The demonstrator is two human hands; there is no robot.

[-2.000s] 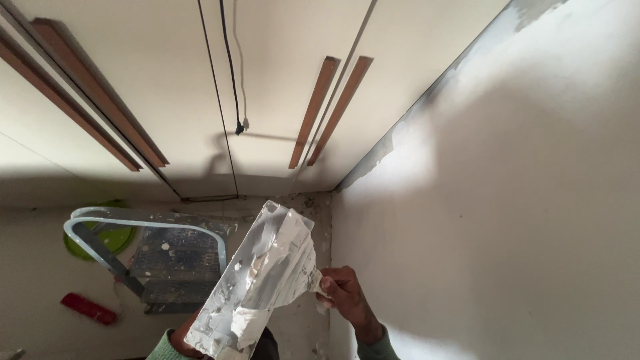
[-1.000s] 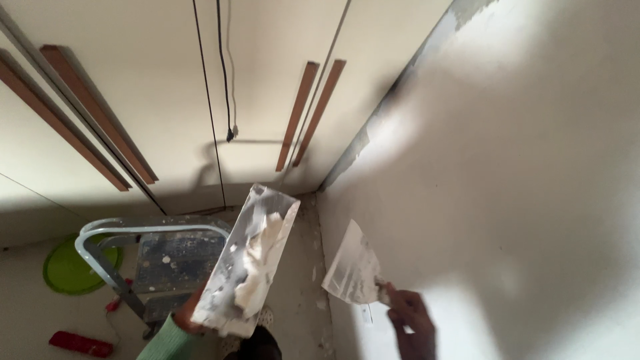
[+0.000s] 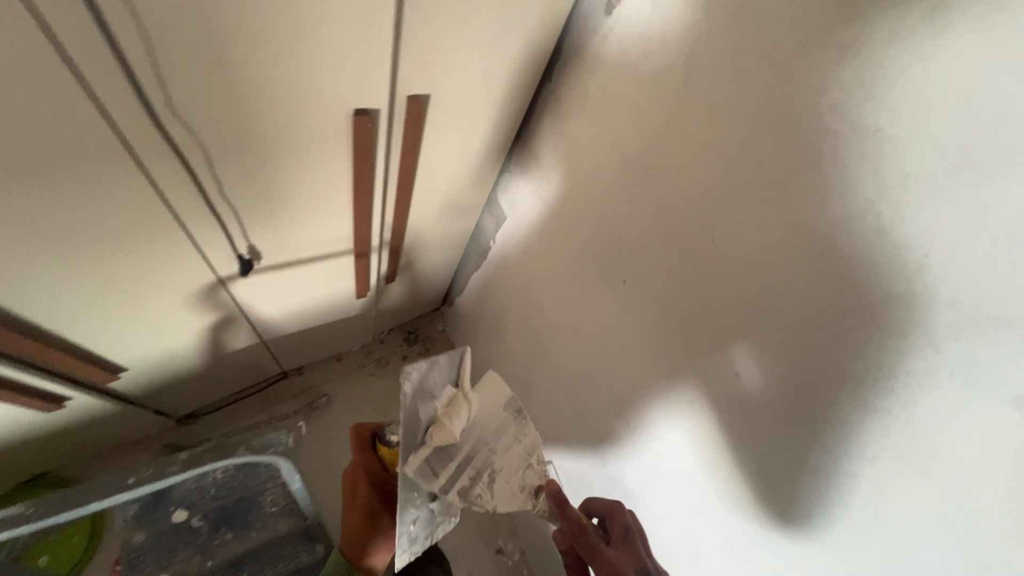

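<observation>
My left hand (image 3: 370,504) grips the yellow handle of a rectangular plastering trowel (image 3: 416,520) at the lower middle, its broad face turned up and smeared with compound. A lump of whitish filler (image 3: 452,416) lies on that face near its upper end. From the right, my right hand (image 3: 604,532) holds a putty knife (image 3: 504,448) by its handle, the forefinger stretched along it. The knife's wide, coated blade overlaps the trowel's right edge, against or just above it. The trowel hides part of my left fingers.
A pale plastered wall (image 3: 720,240) fills the right side, shadowed in part. Cabinet doors (image 3: 280,160) with brown handles (image 3: 364,200) stand at left, a black cable (image 3: 176,152) hanging before them. A spattered step ladder (image 3: 216,512) and green basin (image 3: 64,548) are at lower left.
The putty knife has moved from beside the wall, apart from the trowel, to the trowel's face. The view has swung right.
</observation>
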